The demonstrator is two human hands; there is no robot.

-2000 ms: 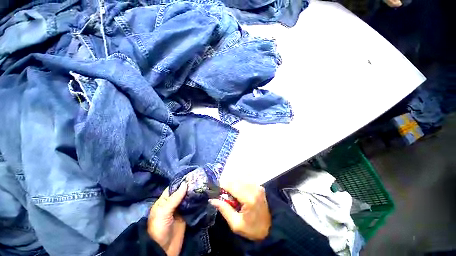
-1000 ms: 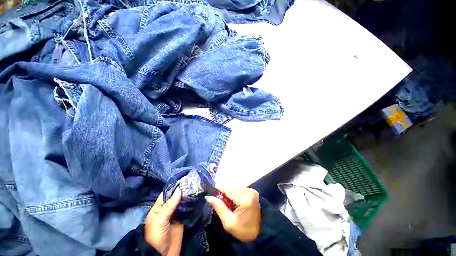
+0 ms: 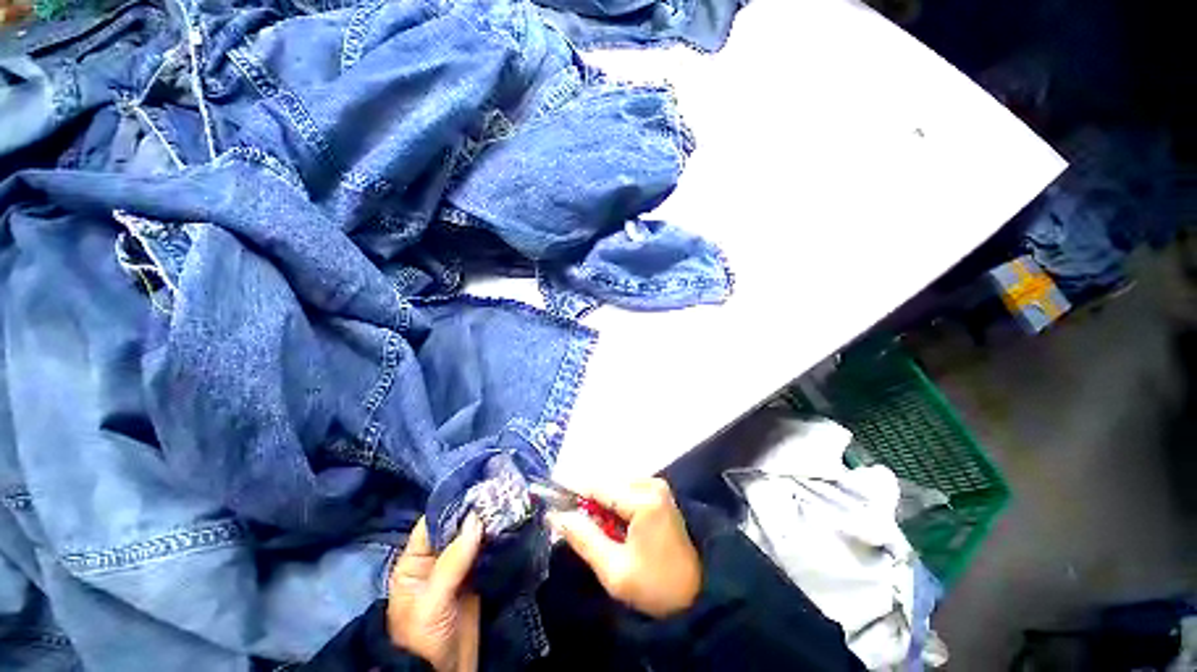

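A blue denim garment (image 3: 486,368) with pale topstitching hangs over the near edge of the white table. My left hand (image 3: 436,597) pinches a bunched part of it, where a rough whitish-grey patch (image 3: 503,499) faces up. My right hand (image 3: 639,545) is closed around red-handled snips (image 3: 601,517). Their short blades point left and lie at the right side of the patch. Whether the blades touch a thread is too small to tell.
A heap of overlapping denim (image 3: 263,263) covers the left and top of the white table (image 3: 840,197). At lower right are crumpled white cloth (image 3: 834,538) and a green perforated crate (image 3: 925,446). A grey-and-yellow object (image 3: 1030,293) lies beyond the crate beside dark blue cloth.
The table and heap have shifted slightly left and up in view. The whitish patch is more spread open, and the snips' blades show more clearly beside it. Both hands keep their holds.
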